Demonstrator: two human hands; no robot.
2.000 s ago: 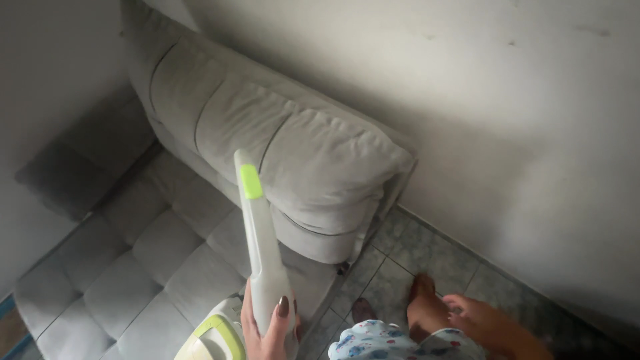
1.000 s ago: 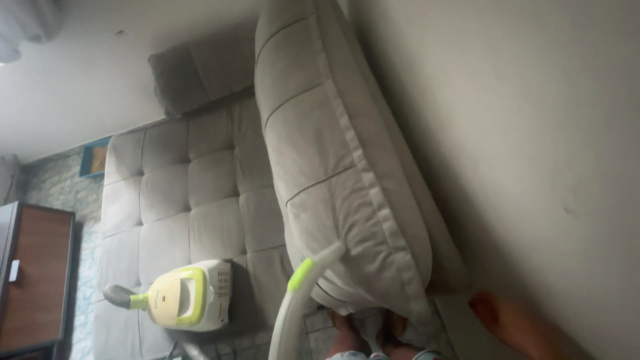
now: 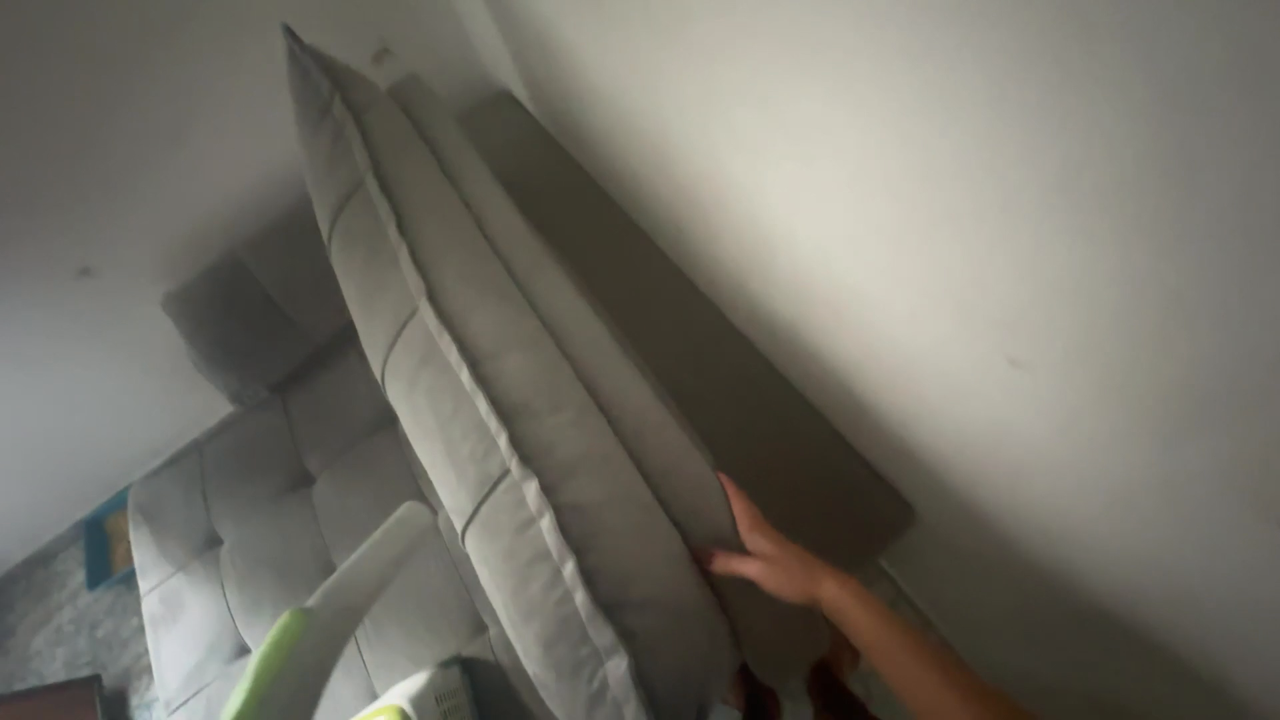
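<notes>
My right hand (image 3: 765, 560) grips the near end of the grey sofa backrest (image 3: 600, 380), with its thumb and fingers at the edge of the padded panel. The backrest leans forward over the tufted seat (image 3: 270, 550), and its long back cushion (image 3: 450, 400) tilts with it. At the lower left, the white and lime-green vacuum cleaner wand (image 3: 330, 610) rises over the seat. My left hand is outside the picture. Part of the vacuum cleaner body (image 3: 430, 697) shows at the bottom edge.
Behind the backrest, a flat dark base section (image 3: 700, 370) lies along the pale wall (image 3: 1000, 250). A grey armrest (image 3: 240, 320) stands at the far end of the seat. My feet (image 3: 790, 690) are at the bottom. A blue-edged item (image 3: 108, 540) lies at the left.
The backrest has tipped forward away from the wall, exposing the base behind it. My right hand has come onto its near end. My left hand, on the wand two seconds ago, is out of view.
</notes>
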